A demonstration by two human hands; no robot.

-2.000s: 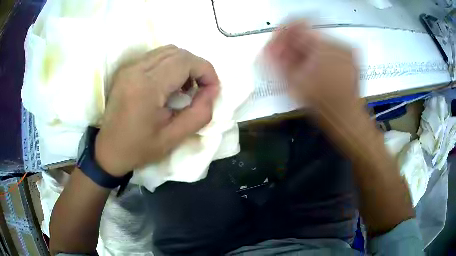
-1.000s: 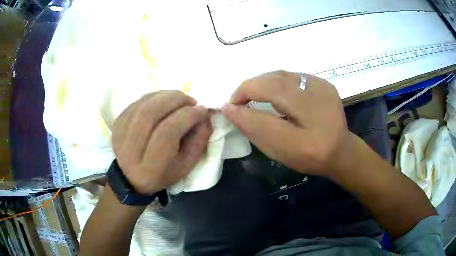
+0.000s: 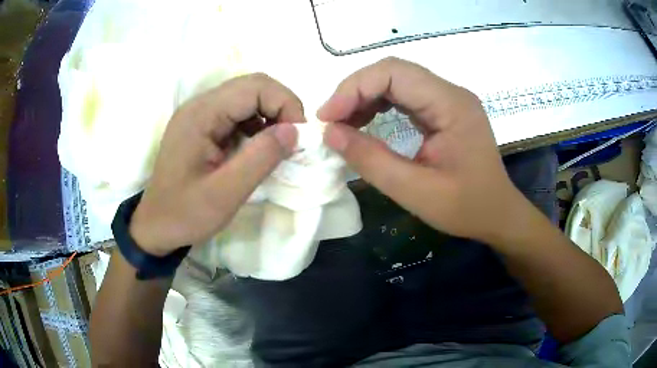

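Note:
A cream garment piece [image 3: 288, 215] hangs in soft folds below my fingertips, over the table's front edge and above the dark-clothed lap. My left hand [image 3: 216, 158], with a dark band on the wrist, pinches its upper edge between thumb and fingers. My right hand [image 3: 425, 144] pinches the same edge just to the right, thumb below and index finger above. The fingertips are a small gap apart. More cream cloth lies bunched on the table at left, very bright in glare. The exact fold between the fingertips is washed out.
The white table [image 3: 562, 65] has a printed ruler along its curved front edge. A dark-outlined bed plate [image 3: 447, 14] is at the top. A dark tool [image 3: 641, 27] lies at the top right. Cream pieces [image 3: 609, 233] hang below the table at right. Cartons [image 3: 61, 309] stand at lower left.
My right hand came in from the right to join the left at the cloth. Since one second ago both hands have risen slightly, the fingers have opened out more, and the cloth shows more fully below.

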